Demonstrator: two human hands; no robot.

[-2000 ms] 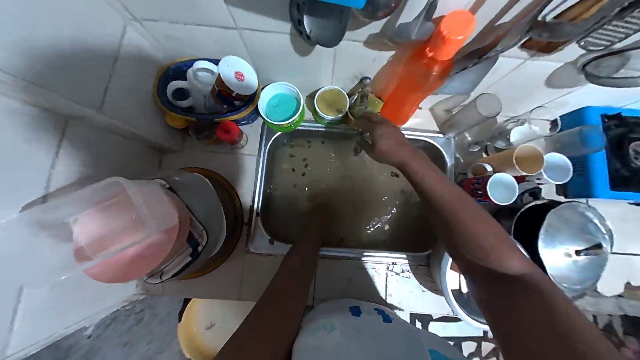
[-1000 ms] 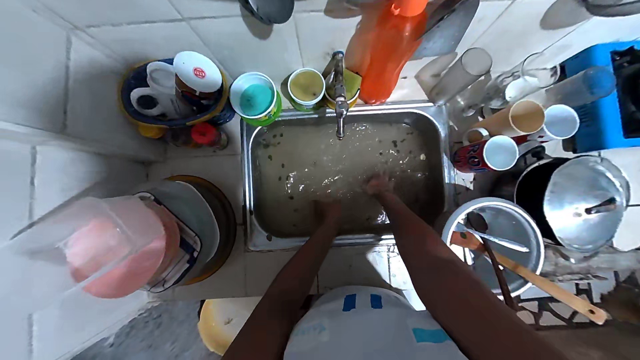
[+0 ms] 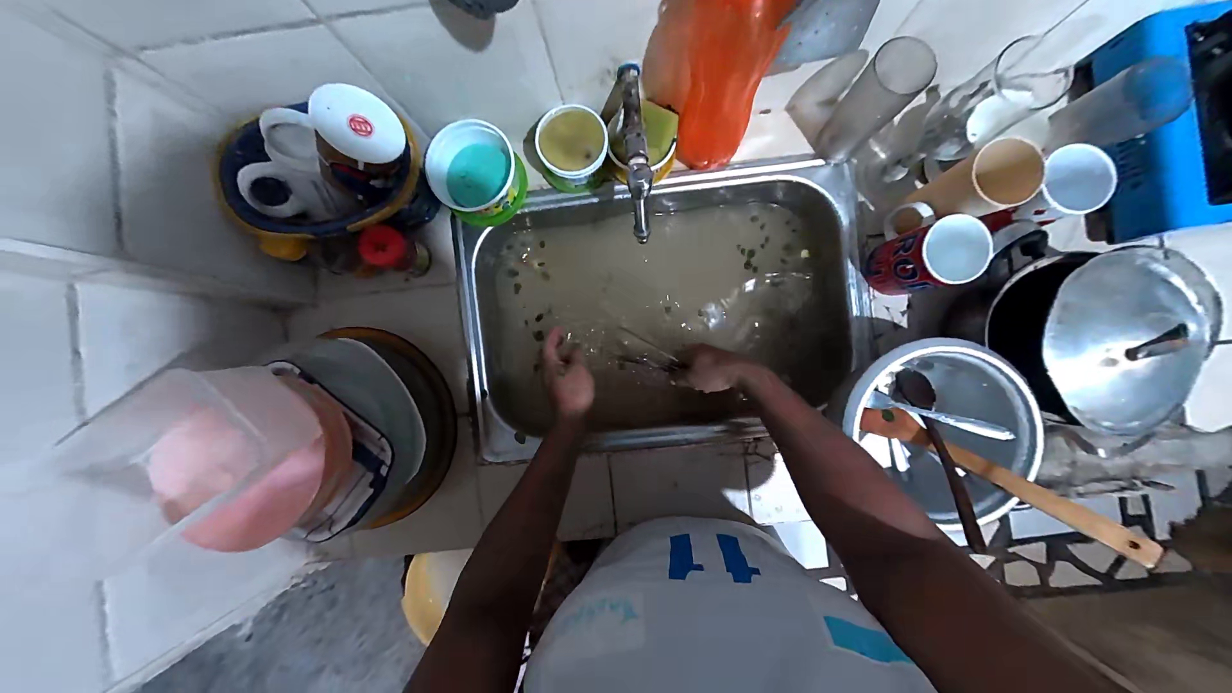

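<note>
A metal sink basin (image 3: 837, 207) is filled with murky water that carries small dark green bits. At the water's surface, left of centre, is my left hand (image 3: 568, 377), fingers apart and nothing seen in it. My right hand (image 3: 710, 370) is closed around thin metal utensils (image 3: 647, 362), which point left toward my left hand and lie partly under the water; their exact kind cannot be told. Above the basin's back edge stands a metal faucet (image 3: 636, 154), its spout over the water.
Tubs (image 3: 472, 173), a mug basket (image 3: 231, 197) and an orange bottle (image 3: 722, 87) line the back. Right are glasses (image 3: 881, 91), cups (image 3: 958, 248), a lidded pot (image 3: 1116, 337) and a metal bowl (image 3: 1030, 404) with wooden spoons. Stacked bowls (image 3: 438, 423) stand left.
Two seconds ago my right hand was up by the faucet; it is now in the basin. My left hand, earlier under the water, has come up, and thin utensils now show at my right hand.
</note>
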